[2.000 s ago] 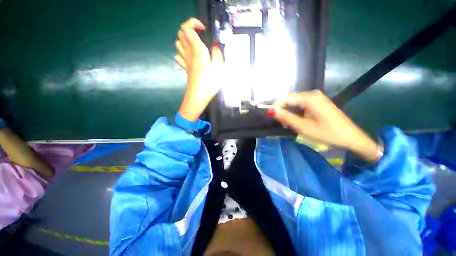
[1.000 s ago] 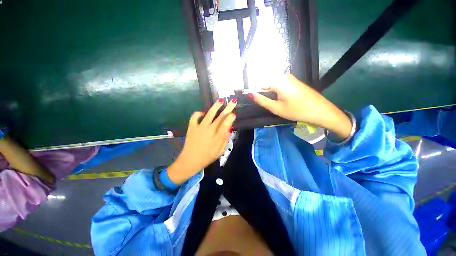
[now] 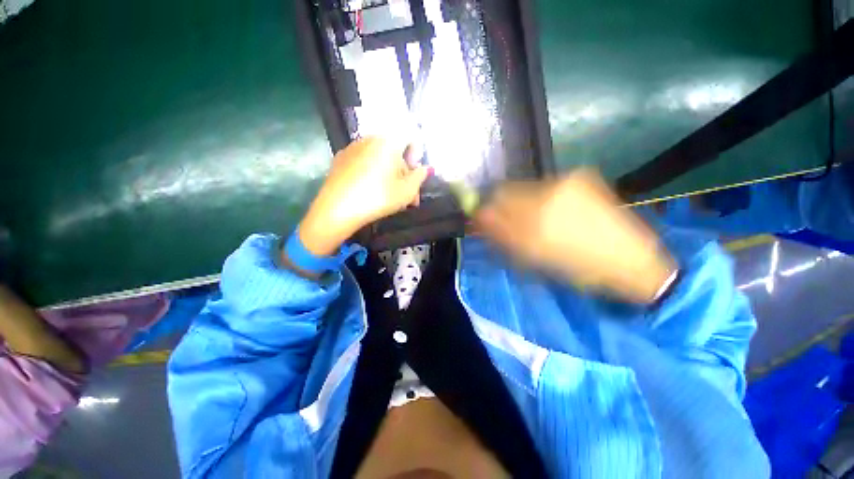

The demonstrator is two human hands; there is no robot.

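The open-backed tablet [image 3: 449, 103] lies in the black foam tray [image 3: 530, 103], its battery area glaring white. A thin dark flex cable runs lengthwise between the bright cells. My left hand [image 3: 360, 192] is over the tablet's lower left end, its fingertips curled together near the lower edge; whether they hold anything is hidden by glare. My right hand [image 3: 571, 234] is blurred, just right of the tray's near end. A small yellow-green piece [image 3: 465, 196] is at its fingertips, also blurred.
The tray lies on a glossy green bench [image 3: 169, 159] with a pale near edge. A black strap-like band [image 3: 749, 117] slants across the bench at the right. Another person's arm and pink sleeve [image 3: 47, 374] are at the left edge.
The tray appears further left in view. My left hand has moved up onto the tablet's lower end. My right hand has drawn back towards me, and a yellow-green piece shows at its fingertips.
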